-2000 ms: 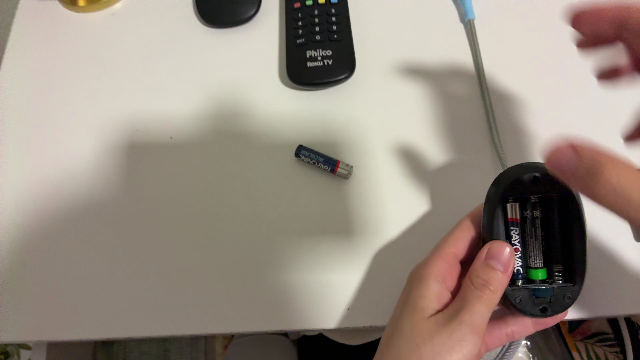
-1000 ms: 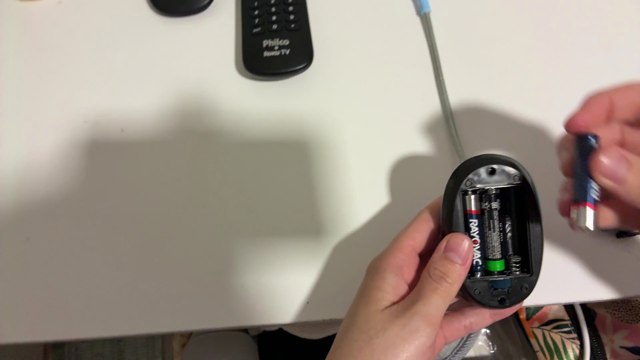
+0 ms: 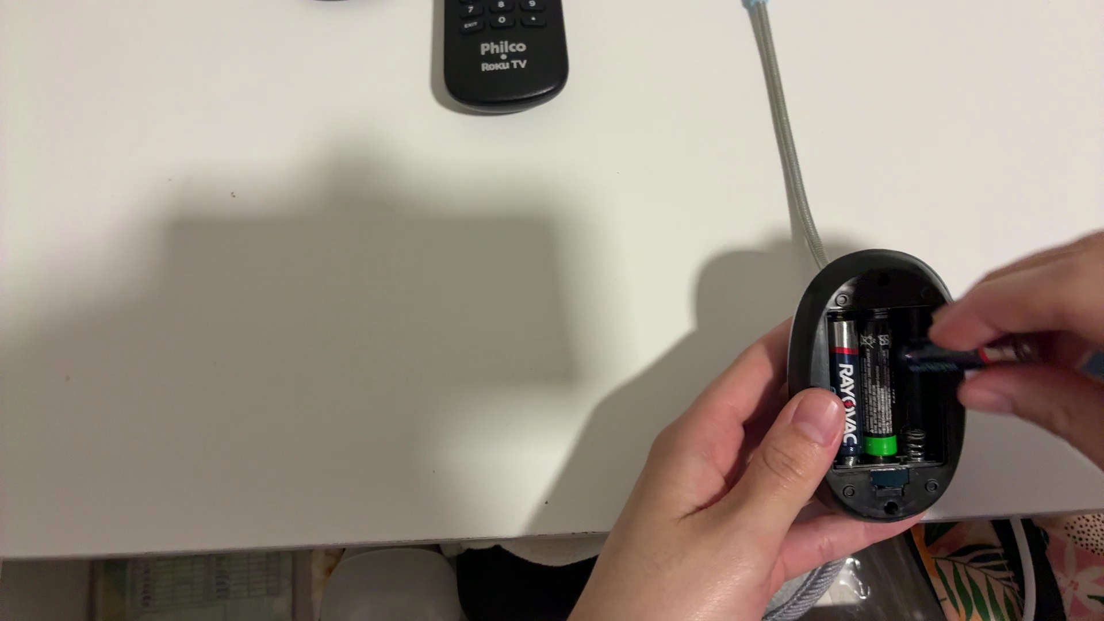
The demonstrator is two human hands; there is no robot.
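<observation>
At the right, my left hand (image 3: 733,483) grips a black oval battery-powered device (image 3: 888,496) with its battery bay facing up. A Rayovac battery (image 3: 845,388) lies in the left slot, and a black battery with a green end (image 3: 880,397) sits beside it. The right slot shows a bare coil spring (image 3: 916,444) at its lower end. Between the thumb and fingers of my right hand (image 3: 1035,336) is a dark blue battery (image 3: 953,355) with a red band, held sideways over that slot. Its far end is in shadow.
A black Philco Roku TV remote (image 3: 506,73) lies on the white table (image 3: 345,466) at the top. A grey braided cord (image 3: 783,138) runs down to behind the device. Below the table's front edge are a patterned fabric (image 3: 966,561) and other partly seen things.
The loose battery lay on the table two seconds ago; a second ago it was in my right hand, right of the device. That hand has since moved left, over the battery bay.
</observation>
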